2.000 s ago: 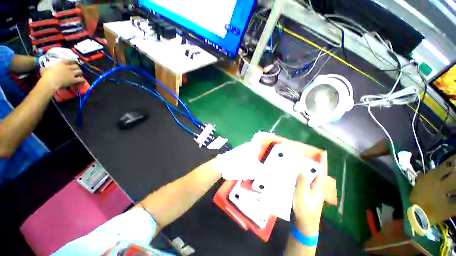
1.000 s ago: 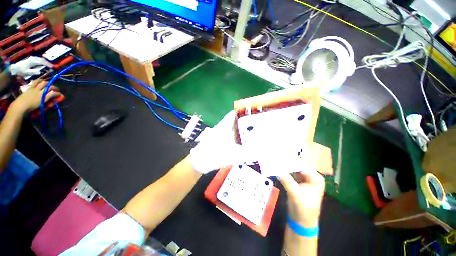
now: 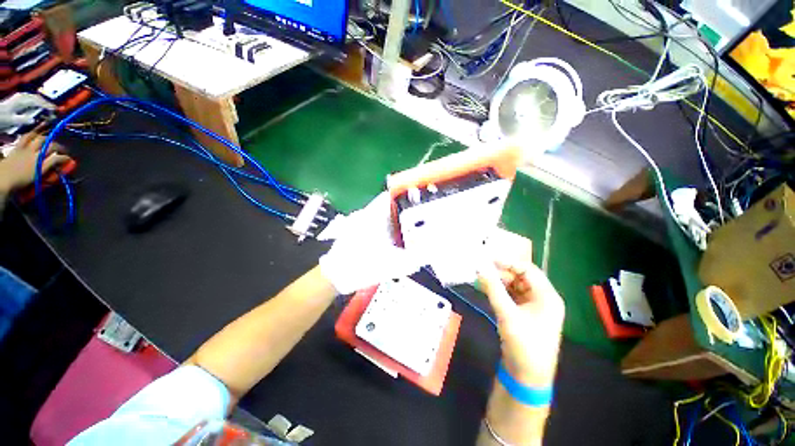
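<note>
My left hand [image 3: 364, 246], in a white glove, holds a set-top box [image 3: 453, 222] with its white underside showing and an orange-red foam pad [image 3: 453, 167] behind it. Port sockets show along the box's upper edge. My right hand [image 3: 521, 296], with a blue wrist strap, is at the box's lower right corner. Its fingertips pinch something small and pale, perhaps a label; glare blurs it. Below, a second box [image 3: 405, 324] lies white side up on an orange-red pad [image 3: 442, 360] on the black mat.
A signal splitter [image 3: 309, 216] on blue cables [image 3: 248, 165] and a black mouse [image 3: 155, 206] lie left. A bright round white fan [image 3: 533, 106] stands behind. Another box on a pad [image 3: 621, 305], a tape roll [image 3: 720, 314] and a carton [image 3: 751, 253] are right. A coworker's hands are far left.
The upper box and pad have lifted off the lower box and tilted, showing the ports. My right hand has shifted to the box's lower right corner. The view has turned right.
</note>
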